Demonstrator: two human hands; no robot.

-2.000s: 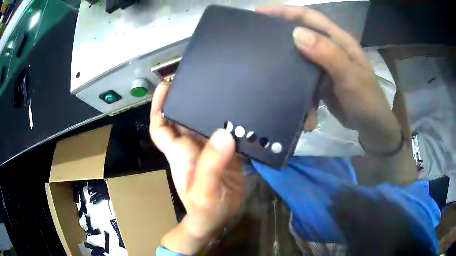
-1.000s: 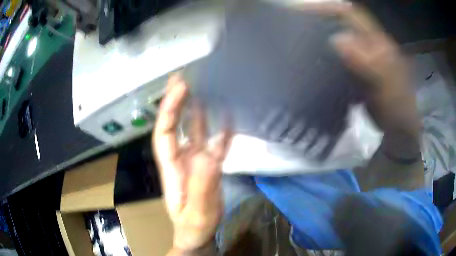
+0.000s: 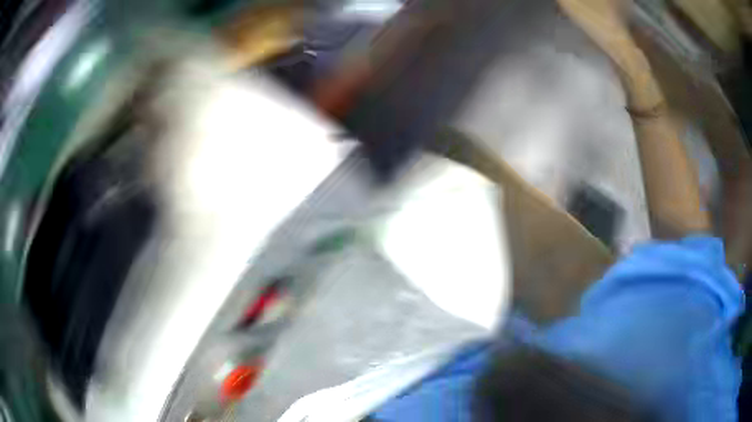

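The view is strongly blurred. A large dark shape (image 3: 429, 74), which looks like the black housing shell, is at the top centre, cut off by the top edge. My right hand (image 3: 598, 21) is at the top edge beside its right side, partly cut off; its fingers and any hold on the shape cannot be made out. My left hand cannot be seen. A wide brown carton (image 3: 532, 206) with pale sheets inside is at the right, below my right hand. A small dark piece (image 3: 595, 213) lies in it.
The white-topped machine (image 3: 239, 148) fills the left centre. Its grey front carries a red-orange knob (image 3: 239, 381), a red display (image 3: 262, 305) and a green button (image 3: 334, 241). White film (image 3: 449, 239) hangs at its front. A green surface (image 3: 82, 74) is at the far left.
The view has swung right toward the large carton. The dark shape and my right hand are now higher in view. My left hand and the small carton have left the picture.
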